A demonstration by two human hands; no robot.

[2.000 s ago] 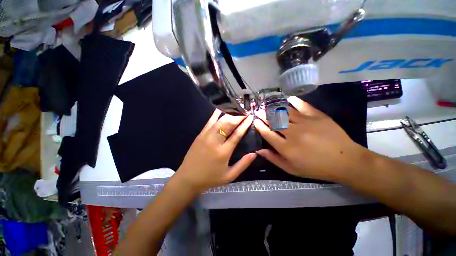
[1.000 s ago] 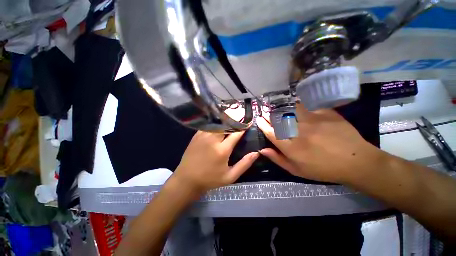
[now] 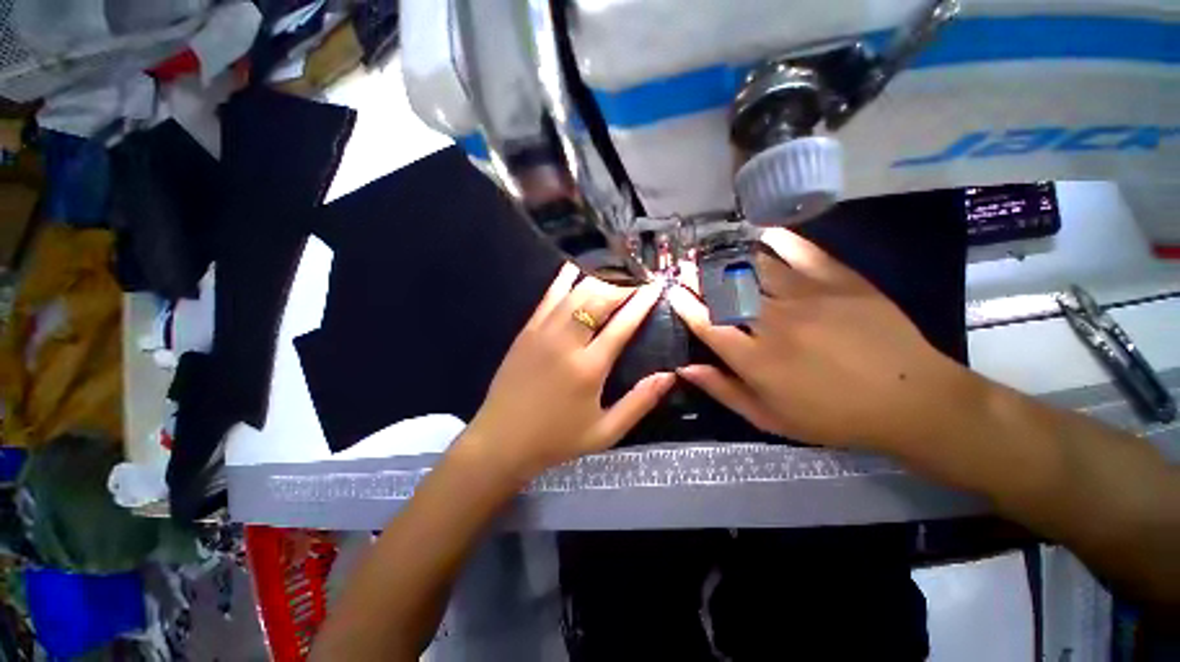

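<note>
A large black fabric panel (image 3: 414, 278) lies flat under the white sewing machine head (image 3: 699, 78). A small narrow dark strip (image 3: 654, 347) lies on it below the lit presser foot (image 3: 665, 252). My left hand (image 3: 563, 369) lies on the cloth left of the strip, fingertips beside the needle area. My right hand (image 3: 815, 343) lies on the right side, fingertips close to the foot. Both press the cloth flat. The small grey-blue block (image 3: 738, 292) sits right of the needle, partly behind my right fingers. The needle tip cannot be made out.
Black cut pieces (image 3: 252, 259) lie at the table's left edge. A phone (image 3: 1012, 211) and thread snips (image 3: 1118, 354) lie right. A ruler (image 3: 776, 466) runs along the front edge. A red basket (image 3: 287, 582) stands below left.
The view moved closer to the machine head, then back. Both hands stay beside the foot with nearly the same pose. The cloth shows no clear shift.
</note>
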